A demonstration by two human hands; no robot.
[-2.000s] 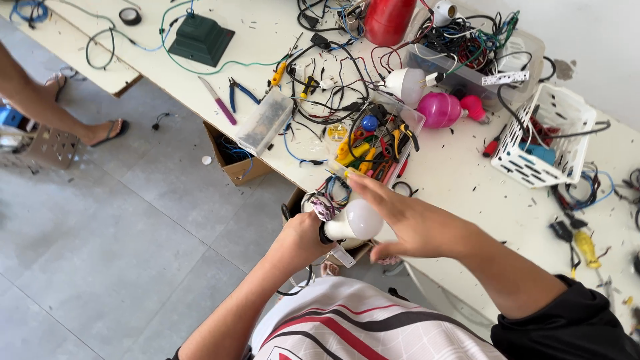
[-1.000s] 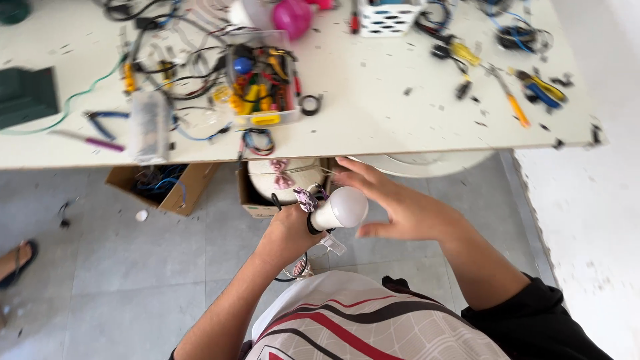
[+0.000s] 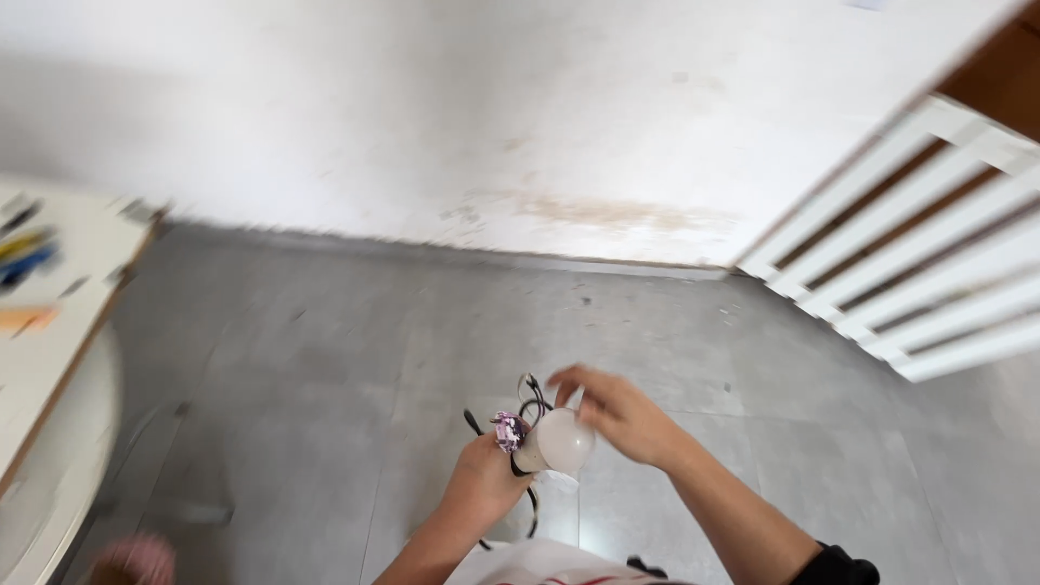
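Low in the head view, my left hand (image 3: 487,479) is closed around the lower end of a white light bulb (image 3: 562,443) and a bundle of black cable (image 3: 532,402). A crumpled purple and white piece (image 3: 509,431), its kind unclear, shows at that hand's fingertips. My right hand (image 3: 605,410) is at the upper right of the bulb's dome, fingers curled and apart; whether they touch the bulb is not clear. A white tag-like piece (image 3: 559,479) hangs below the bulb.
The white table's corner (image 3: 97,268) juts in at the left, with a blurred blue and yellow tool (image 3: 28,256) on it. A rounded white object (image 3: 73,455) is under it. A white wall (image 3: 406,122) runs across the top. White slatted panels (image 3: 910,244) stand at the right above grey floor tiles (image 3: 325,390).
The view has swung right, from the cluttered table to the wall and floor. The bulb stays in my left hand, and my right hand stays close to it.
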